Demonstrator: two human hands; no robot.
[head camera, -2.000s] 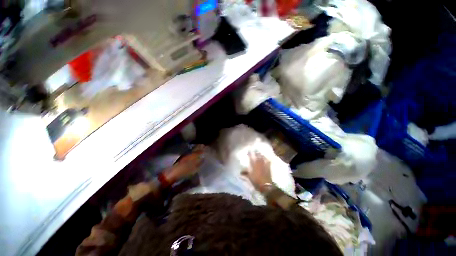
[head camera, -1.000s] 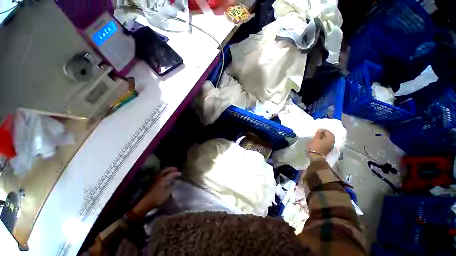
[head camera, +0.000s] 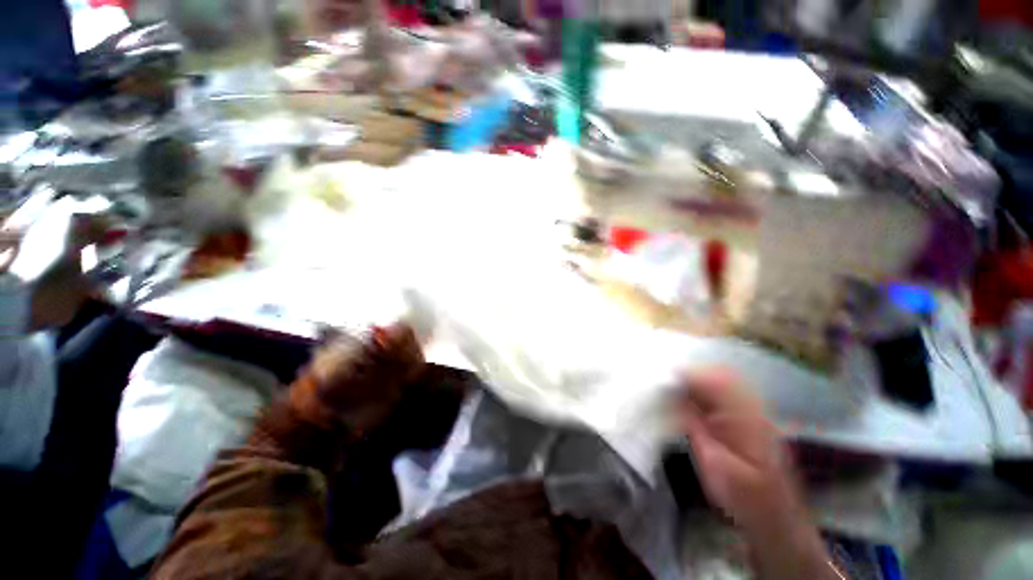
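Note:
A white-cream cloth (head camera: 544, 329) stretches across my front, over the table's front edge, blurred and overexposed. My right hand (head camera: 731, 425) grips its right end, fingers closed on it. My left hand (head camera: 391, 346) is dark and blurred at the cloth's left edge; its fingers are not clear. The off-white sewing machine (head camera: 804, 255) stands behind my right hand, with white and red pieces (head camera: 668, 266) under its arm.
The white table (head camera: 261, 304) runs across the view. A black flat rectangle (head camera: 903, 368) lies at right below a lit blue display (head camera: 910, 298). At left are another person's hand (head camera: 68, 266) and a bulky white cloth bundle (head camera: 187, 408). A green post (head camera: 575, 79) stands behind.
The view has swung left and up from the crates to the table. My right hand has moved from the pile by the crates and now holds the cloth before me.

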